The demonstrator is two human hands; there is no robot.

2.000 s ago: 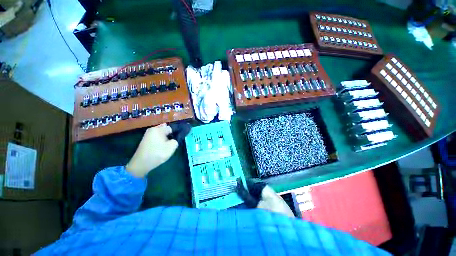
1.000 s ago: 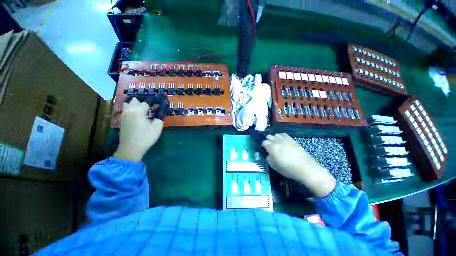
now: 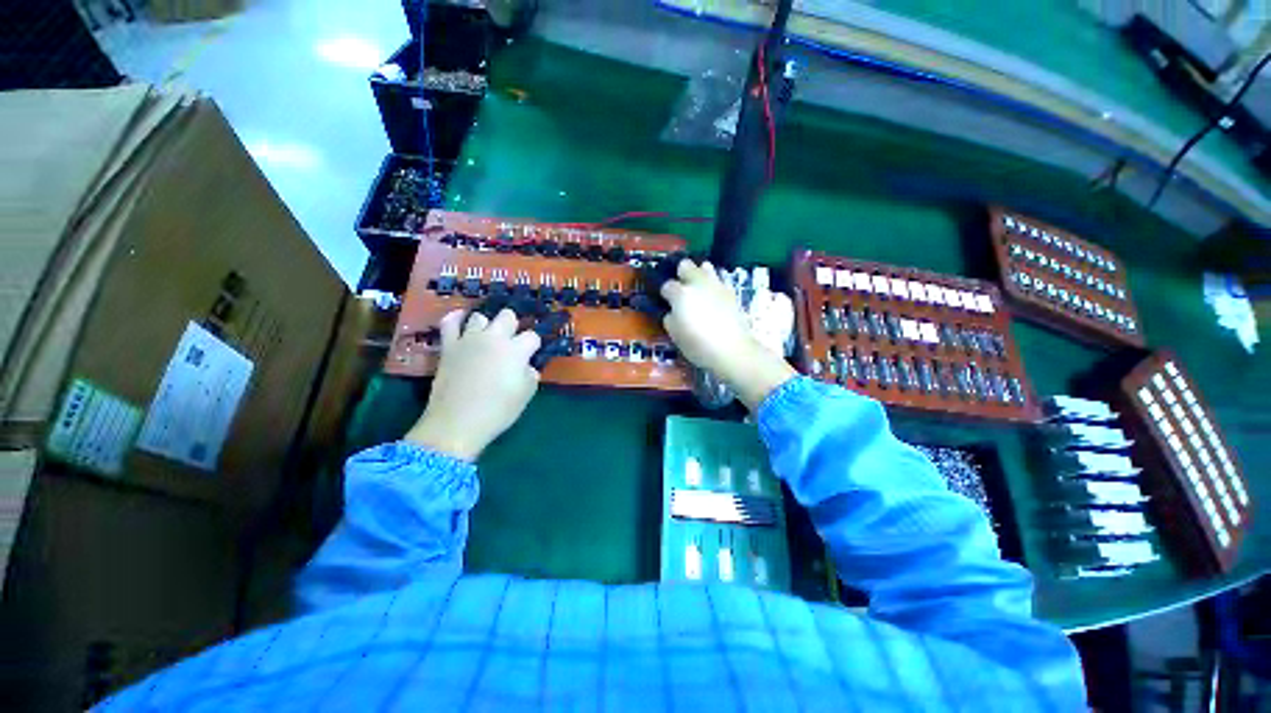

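My left hand (image 3: 481, 369) is over the lower left of the orange-brown transistor tray (image 3: 613, 373), black coverings on its fingertips at the rows of black power transistors (image 3: 594, 293). My right hand (image 3: 708, 323) is at the tray's right edge, its dark fingertips near the ends of the rows. Whether either hand grips a transistor cannot be told, as the fingertips and the parts are both black. The teal-green jig plate (image 3: 679, 536) lies in front of me, with white pads and metal parts in its cut-outs.
A crumpled white cloth (image 3: 769, 318) lies beside my right hand. A second parts tray (image 3: 913, 397), a screw box (image 3: 969, 481) partly behind my right sleeve, a row of silver-white assemblies (image 3: 1101, 488) and spare trays (image 3: 1066, 300) stand rightward. A carton (image 3: 265, 265) is at left.
My right hand has moved from the jig plate and screw box to the transistor tray's right edge. My left hand stays over that tray, now further along the row. The view has shifted.
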